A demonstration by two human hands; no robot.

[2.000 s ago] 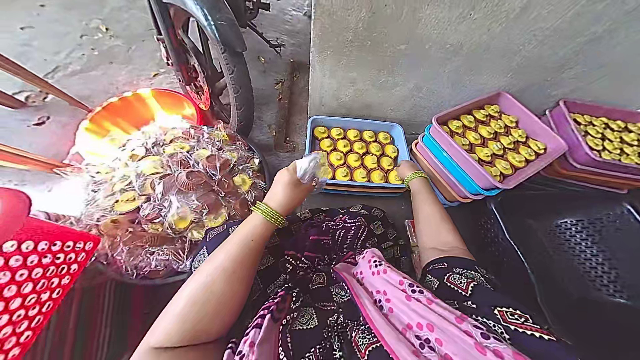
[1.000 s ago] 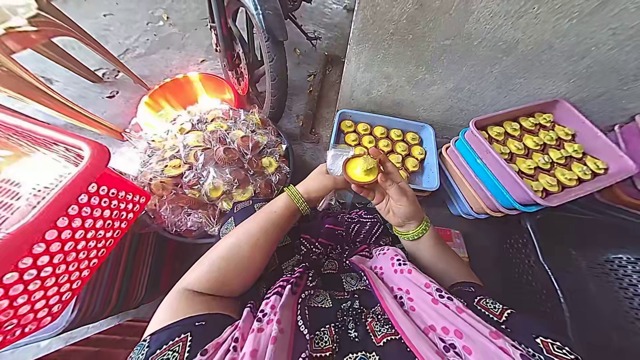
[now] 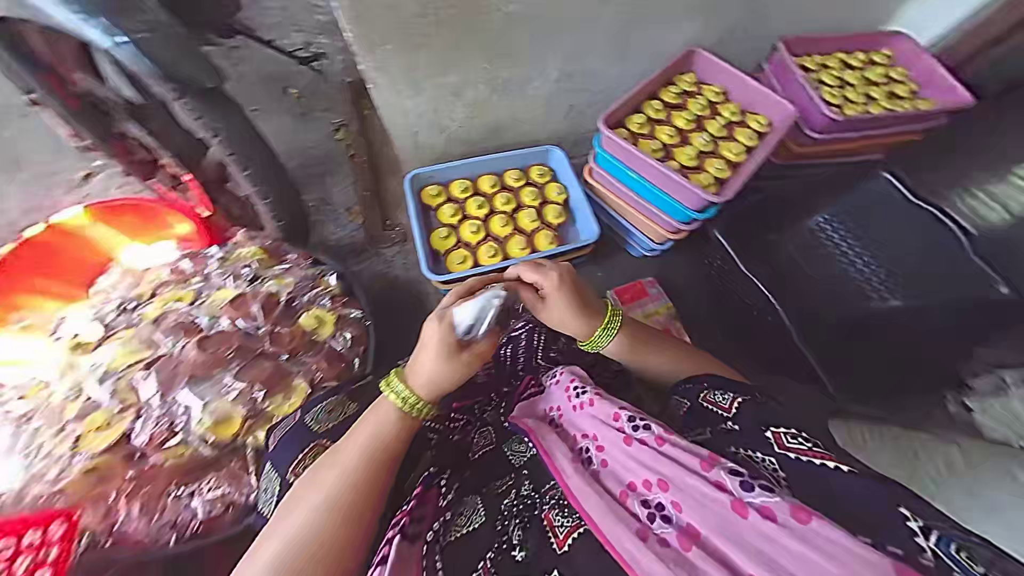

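My left hand [image 3: 458, 340] is closed around a whitish, shiny bundle, seemingly of thin plastic [image 3: 478, 312]. Close beside it, my right hand [image 3: 558, 298] has its fingers curled against the left fingertips; whether anything is between them is hidden. Just beyond both hands lies a blue plastic tray [image 3: 590, 228] with rows of small brown pieces with yellow tops [image 3: 502, 224]. To the left, a wide tub [image 3: 366, 320] is heaped with similar pieces in clear plastic wrappers [image 3: 216, 352].
Right of the blue tray stands a stack of coloured trays, the pink top one [image 3: 612, 128] full of yellow-topped pieces. Another purple tray [image 3: 952, 92] is farther right. An orange-red basin [image 3: 88, 240] and a motorcycle wheel [image 3: 240, 152] are at left, a black crate [image 3: 872, 264] at right.
The yellow-topped piece held between my hands a second ago is no longer visible. My right hand, on the tray's near right corner two seconds ago, is now beside my left. The view has shifted.
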